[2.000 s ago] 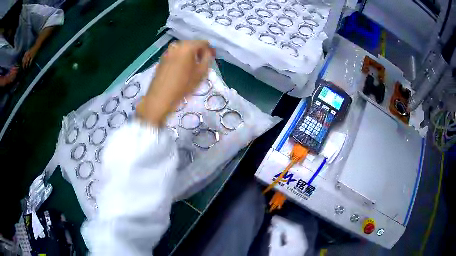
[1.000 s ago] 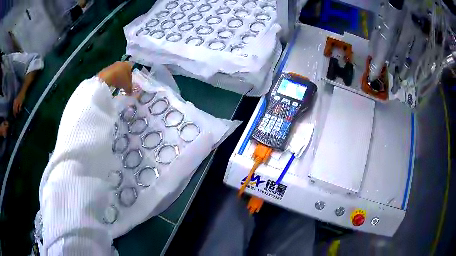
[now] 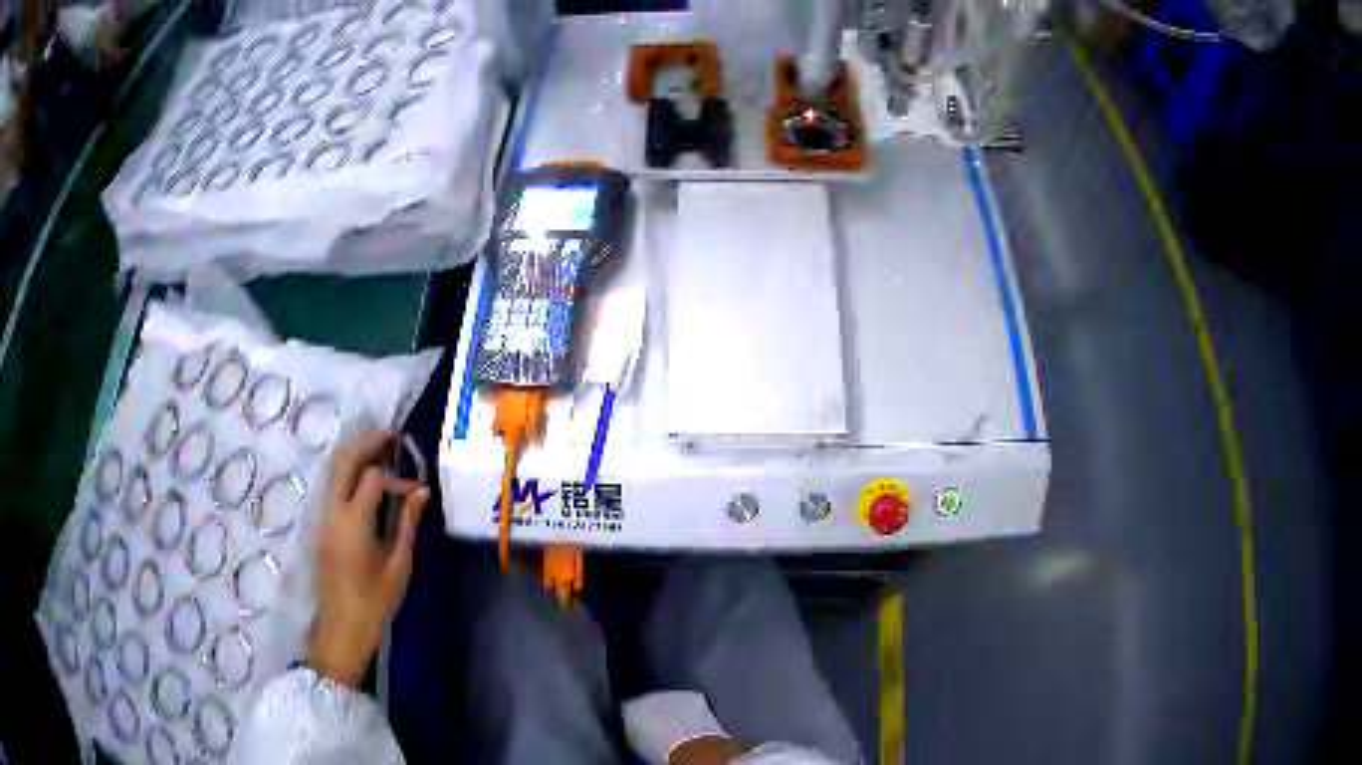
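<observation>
My left hand (image 3: 359,546), bare, is at the right edge of the near foam-lined tray (image 3: 321,359). Its thumb and fingers pinch a silver ring (image 3: 406,460). Rows of silver rings lie on the white sheet. My right hand (image 3: 672,723), in a white glove, rests low over my lap; its fingers are too blurred to read. The orange-brown fixture (image 3: 816,132) under the silver machine head (image 3: 819,53) has a dark centre with a ring-like shape. The second fixture (image 3: 675,72) with black pieces stands left of it.
The white machine (image 3: 934,299) has a pendant (image 3: 541,284), blue stick (image 3: 601,434), flat plate (image 3: 754,307), round buttons (image 3: 742,508) and red emergency stop (image 3: 884,510). Another ring tray (image 3: 299,224) is behind left. The orange plug (image 3: 562,571) hangs in front.
My view has turned right. My left hand has moved from the back of the near tray to its right edge, with a ring now visible in it. My right hand shows again low in view.
</observation>
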